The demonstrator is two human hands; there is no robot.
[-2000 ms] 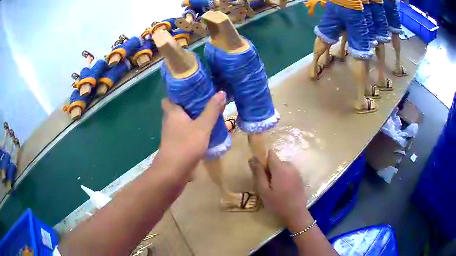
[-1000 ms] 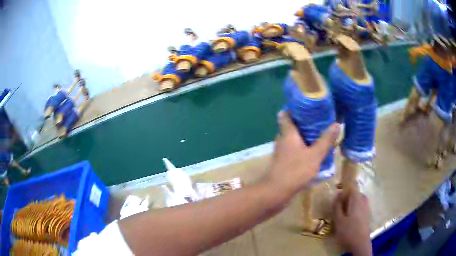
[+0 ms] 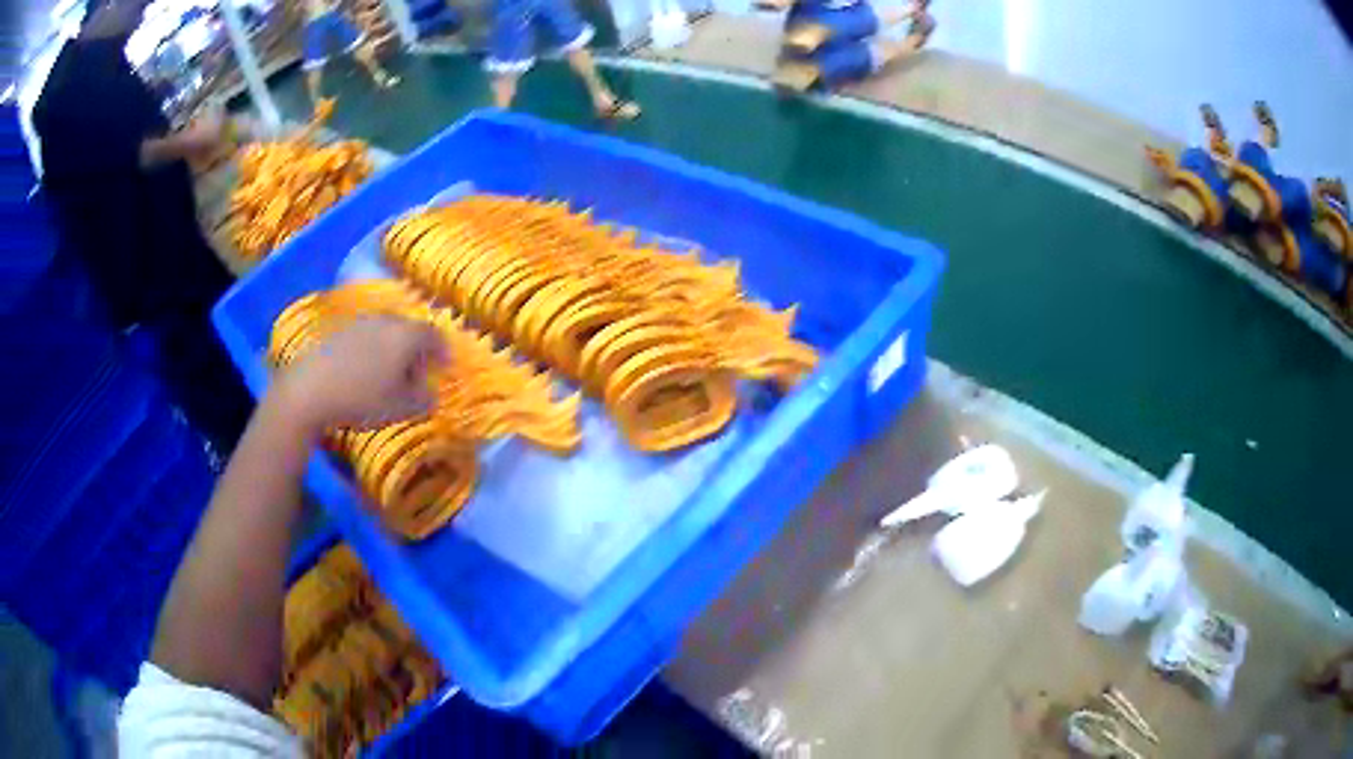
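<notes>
A blue crate (image 3: pixel 742 527) stands on the bench, with two long rows of orange waist sashes (image 3: pixel 571 304) on a whitish liner (image 3: pixel 571 512). My left hand (image 3: pixel 371 371) reaches in from the lower left and lies on the nearer, left row of sashes. Its fingers are curled down among the rings and blurred, so I cannot tell whether it grips one. The fronts of both rows show as open oval rings, with wavy tails pointing right. My right hand is not in view.
White glue bottles (image 3: pixel 979 541) lie right of the crate; others (image 3: pixel 1143 571) stand beside a packet (image 3: pixel 1199 650). Thin sticks (image 3: pixel 1113 727) lie near the front. A second sash crate (image 3: pixel 349 653) is below. Beyond are a green belt (image 3: pixel 1024 282), figure legs, a sash pile (image 3: pixel 297 186) and a person (image 3: pixel 112 178).
The view has swung left to the crate. Both hands were on figure legs; my left hand is now off them and in the crate. My right hand and those legs have left the view.
</notes>
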